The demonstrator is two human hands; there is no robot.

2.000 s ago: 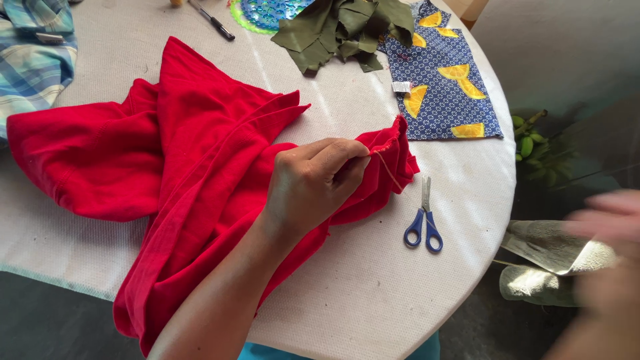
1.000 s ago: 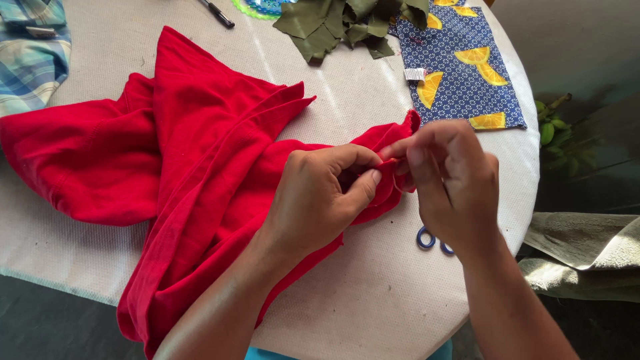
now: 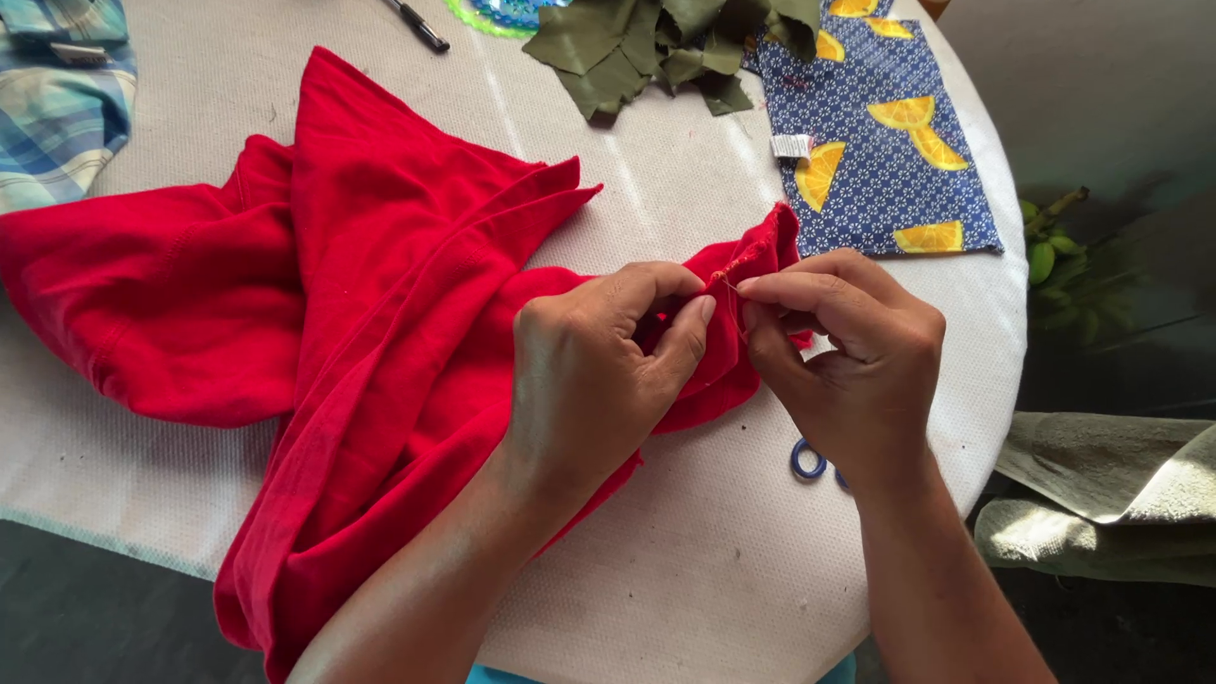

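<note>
Red fabric (image 3: pixel 399 313) lies bunched across the white-covered table, its narrow end rising at the right with a stitched, frayed edge. My left hand (image 3: pixel 613 366) pinches that edge between thumb and forefinger. Close beside it, my right hand (image 3: pixel 845 351) has thumb and fingertips together at a thin thread (image 3: pixel 731 294) by the same edge; whether a needle is between them cannot be made out. Blue-handled scissors (image 3: pixel 807 460) lie under my right wrist, with only parts of the finger loops showing.
Olive-green fabric scraps (image 3: pixel 608 57) and a blue cloth with orange slices (image 3: pixel 864 123) lie at the back. A pen (image 3: pixel 418 26) and plaid cloth (image 3: pixel 62 114) are further left. The round table's edge (image 3: pixel 1016 313) curves at right, beyond it a grey-green cloth (image 3: pixel 1102 475).
My right hand has come in from the far right to the red fabric's edge beside my left hand, and now covers much of the scissors. My left hand has stayed on the fabric.
</note>
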